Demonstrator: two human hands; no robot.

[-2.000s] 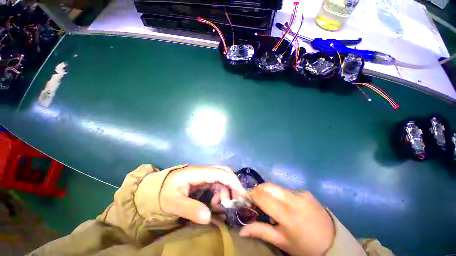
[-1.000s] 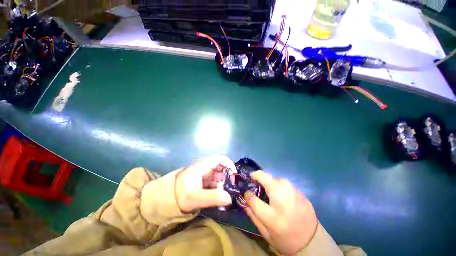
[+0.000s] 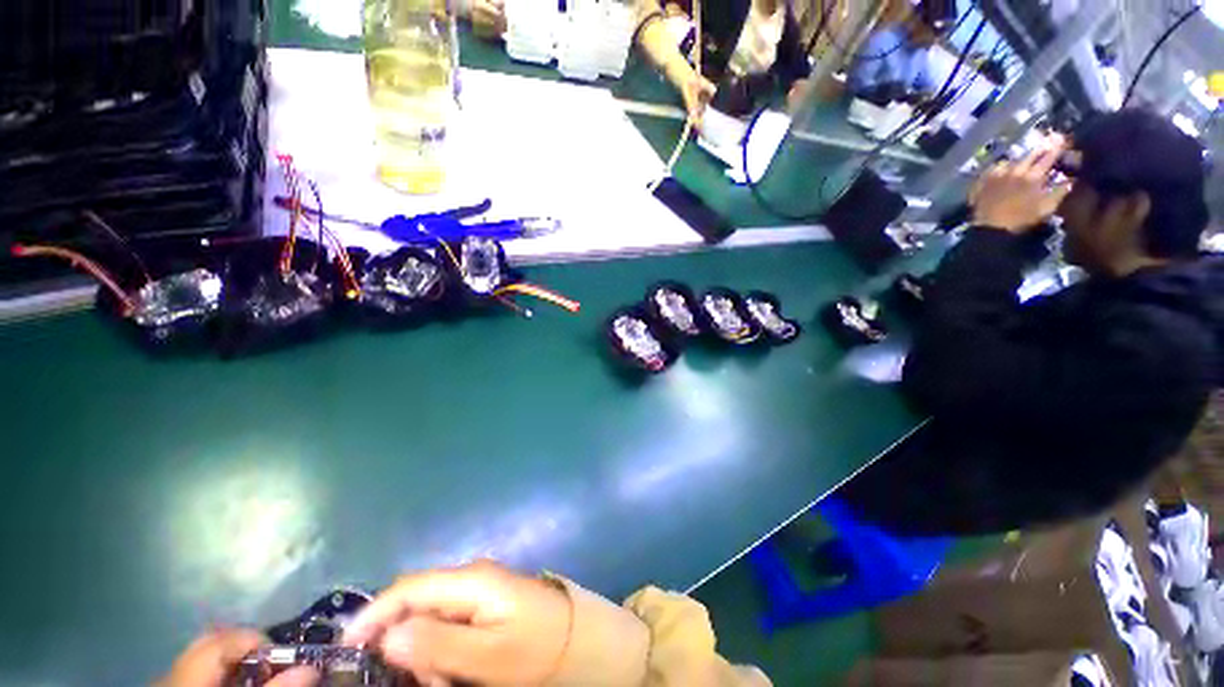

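Observation:
A black round unit [image 3: 320,620] with a silvery part on it is at the bottom left of the view, low over the green bench. My left hand [image 3: 226,663] is at the bottom edge, mostly cut off, with its fingers on the unit's near left side. My right hand [image 3: 470,628] holds the unit from the right, fingers over its top. The picture is blurred, and the unit's lower part is cut off. I cannot make out its wires.
Waiting units [image 3: 179,298] with loose coloured wires stand by the white sheet [image 3: 564,148]. A blue tool [image 3: 436,223], a bottle [image 3: 410,101] and stacked black trays [image 3: 128,121] are behind. Another row of units [image 3: 725,315] leads to a person [image 3: 1060,362] at right, near a blue stool [image 3: 852,566].
The view has swung right, bringing the person and the blue stool in and dropping the red stool. My hands still hold the unit, now at the lower left of the picture.

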